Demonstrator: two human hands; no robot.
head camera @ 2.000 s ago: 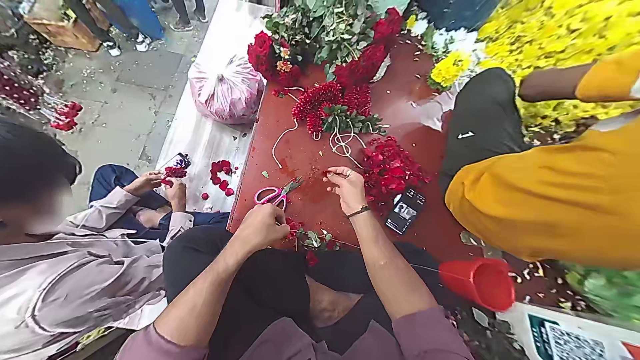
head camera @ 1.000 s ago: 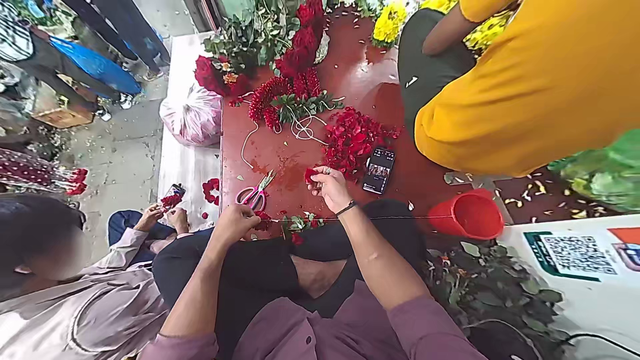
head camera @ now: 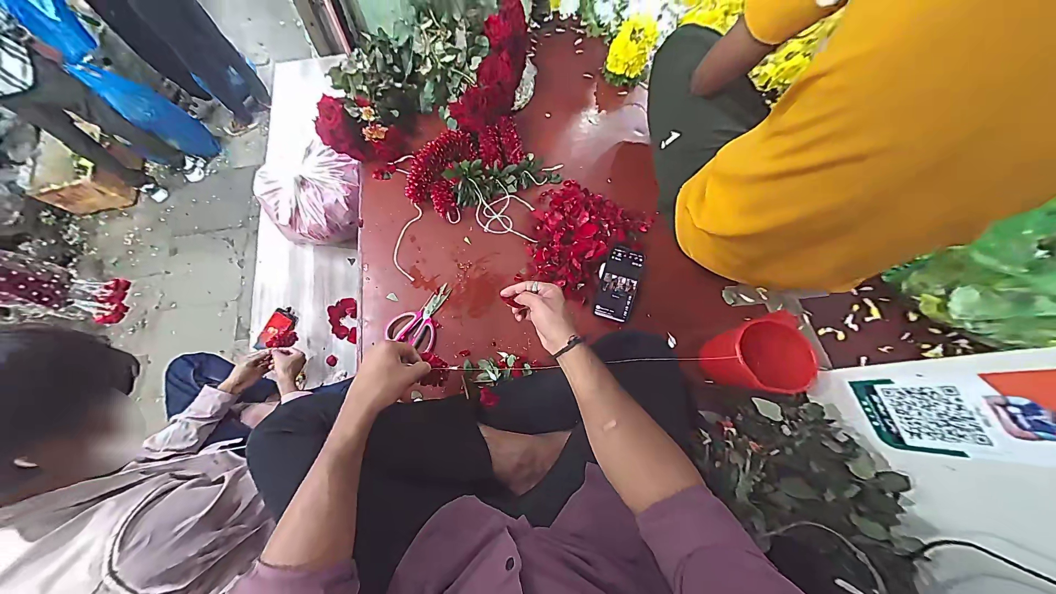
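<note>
My left hand point(head camera: 386, 375) pinches a thin thread point(head camera: 635, 360) beside a few threaded red petals point(head camera: 434, 369); the thread runs right to a red plastic bucket point(head camera: 761, 353). My right hand point(head camera: 538, 312), raised above the red tabletop, holds a small red petal between thumb and fingers. Pink-handled scissors point(head camera: 419, 320) lie slightly open just beyond my left hand. Past my right hand is a heap of red petals point(head camera: 577, 231), with a smartphone point(head camera: 619, 284) at its right edge. Small leafy sprigs point(head camera: 499, 369) lie near my lap, between the hands.
Red flower garlands point(head camera: 445, 165) with white string and leafy stems lie at the back. A tied plastic bag point(head camera: 312, 194) sits on the white bench. One person in yellow point(head camera: 841, 148) sits at right; another person point(head camera: 132, 495) works at left. Cut foliage point(head camera: 808, 478) stands at lower right.
The view has swung and shifted. My right hand is still raised with a petal, and my left hand stays at the thread. The thread to the bucket shows in each frame.
</note>
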